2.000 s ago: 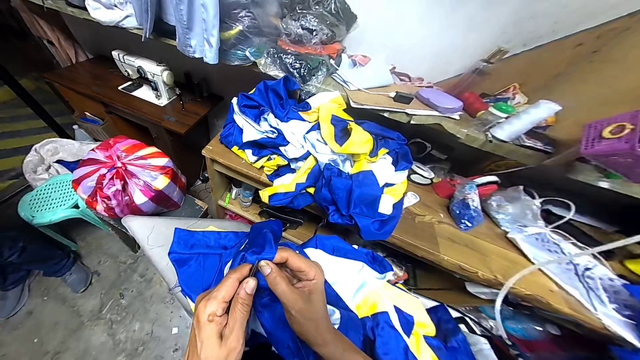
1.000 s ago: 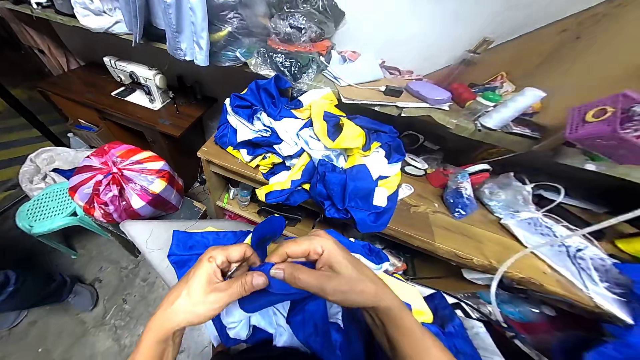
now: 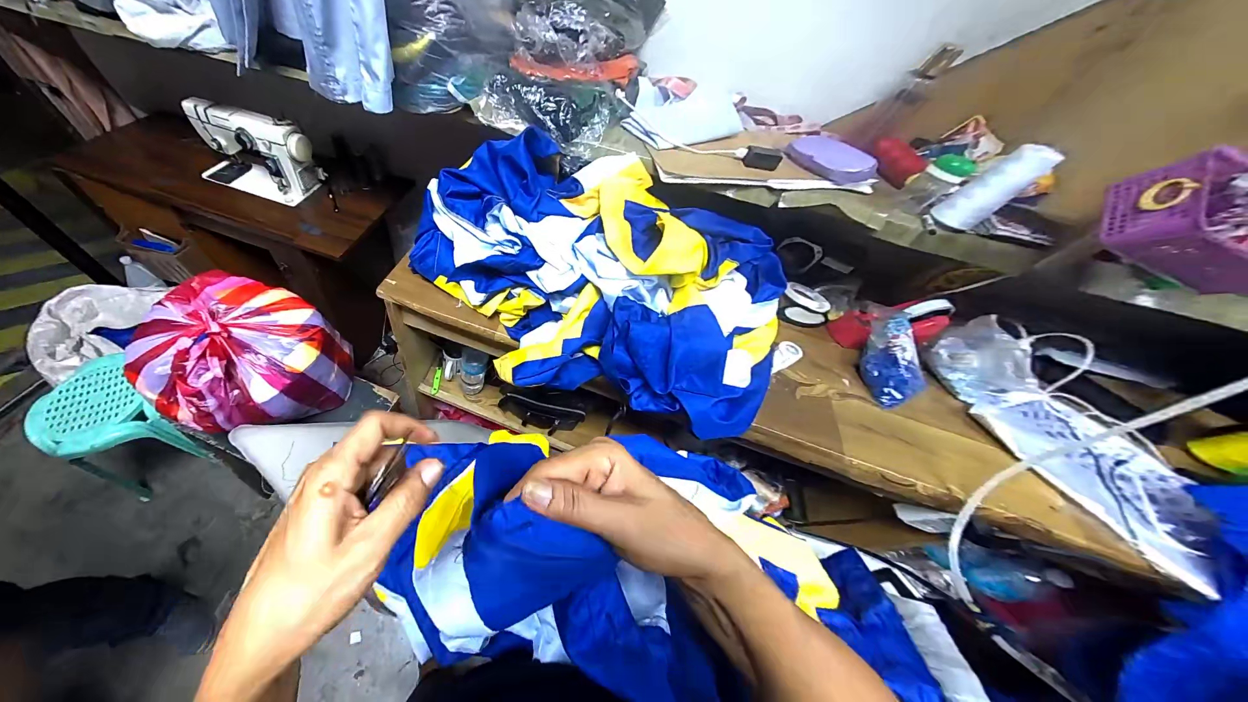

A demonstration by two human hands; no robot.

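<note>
Blue, yellow and white fabric lies bunched across my lap at the lower middle. My right hand pinches a blue edge of it between thumb and fingers. To the left, my left hand is raised beside the cloth, with a small metallic tool, partly hidden and blurred, between its thumb and fingers; its kind I cannot tell. Beyond both hands, a heap of matching blue, yellow and white fabric rests on the wooden bench.
A white sewing machine stands on a brown table at the back left. Nearer are a red striped plastic bundle and a green plastic stool. The wooden bench holds small bags; a white cable arcs at right. Someone's dark-clothed leg shows lower left.
My hands were together at the blue cloth; now the left one is apart from it to the left, with a small metallic tool showing in it. The right still pinches the fabric.
</note>
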